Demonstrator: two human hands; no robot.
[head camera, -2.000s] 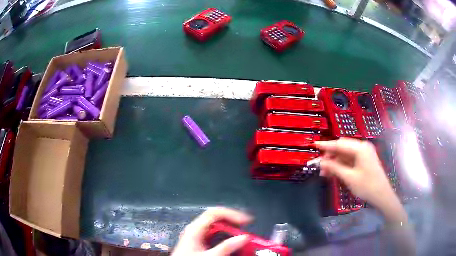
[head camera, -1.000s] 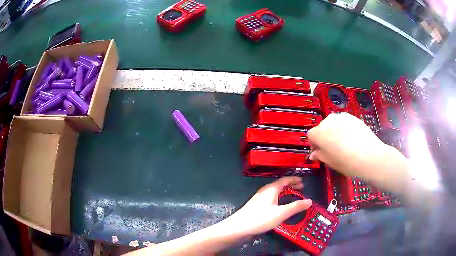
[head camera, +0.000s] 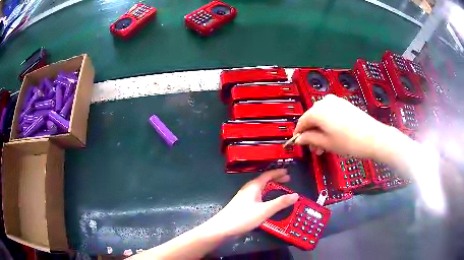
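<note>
My left hand (head camera: 254, 203) holds a red radio (head camera: 305, 223) face up at the bench's front, thumb over its black speaker. A silver USB stick (head camera: 322, 197) stands out of its upper right edge. My right hand (head camera: 325, 127) pinches a small thin metallic piece (head camera: 291, 140) between thumb and finger, at the right end of the nearest red units on edge (head camera: 259, 152). I cannot tell whether the piece is plugged in. Several units on edge are lined up behind it.
More red radios (head camera: 351, 172) stand face up at right, partly behind my right arm. A purple cell (head camera: 163, 130) lies mid-bench. At left are a carton of purple cells (head camera: 80, 109) and an empty carton (head camera: 33, 198). Two radios (head camera: 211, 18) lie on the green belt beyond the pale rail (head camera: 152, 85).
The view has shifted, so the bench things appear further left. My left hand has brought its radio up from the bottom edge, now face up. My right hand stays by the units on edge.
</note>
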